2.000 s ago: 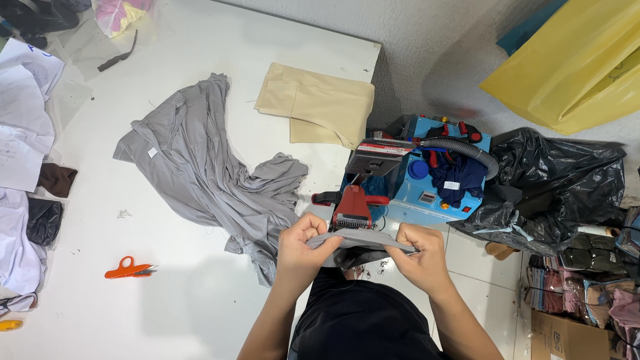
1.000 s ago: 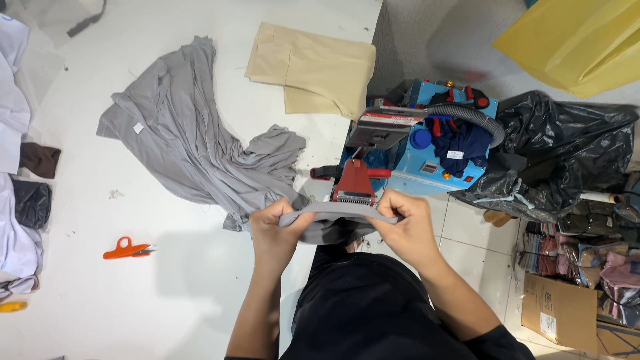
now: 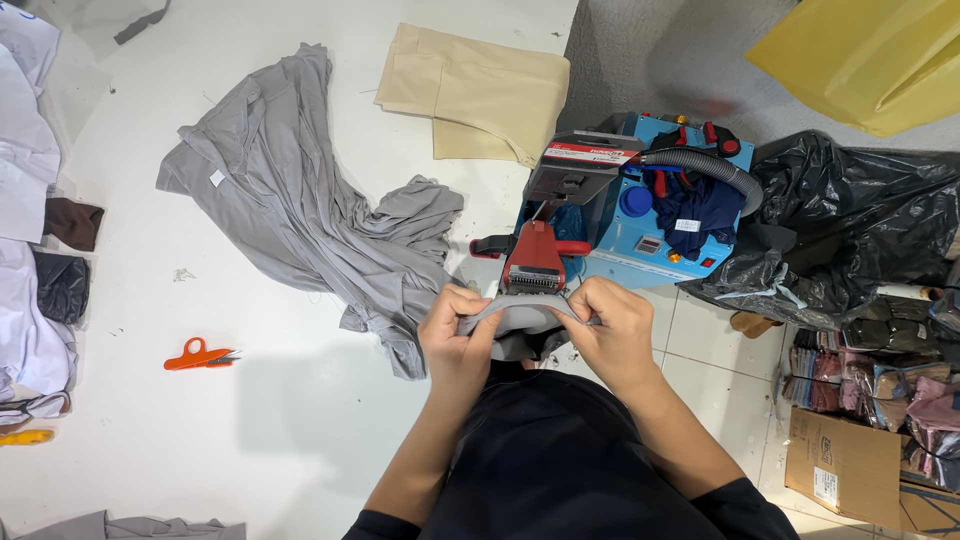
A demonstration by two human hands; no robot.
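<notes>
Between my two hands a strip of grey fabric (image 3: 529, 304) is stretched, its edge right against the toothed head of a red trimming device (image 3: 534, 262). My left hand (image 3: 461, 330) pinches it between thumb and fingers at the left, and my right hand (image 3: 611, 322) pinches it at the right. Behind the strip, the device's arm leads up to a dark plate with a red label. A rumpled grey garment (image 3: 277, 187) with a small white tag lies on the table beside my left hand. Orange thread snips (image 3: 199, 355) lie farther left.
Folded beige fabric (image 3: 487, 90) lies at the table's back edge. To the right stands a blue machine (image 3: 652, 217) with a ribbed hose (image 3: 705, 169) and dark blue cloth on it. Black plastic bags (image 3: 847, 217), bundled garments (image 3: 862, 375) and a cardboard box (image 3: 840, 465) are beyond. White cloths (image 3: 30, 315) lie at far left.
Both hands have kept hold of grey fabric at the red device; the stretch of fabric between them has shifted slightly. The view has moved a little.
</notes>
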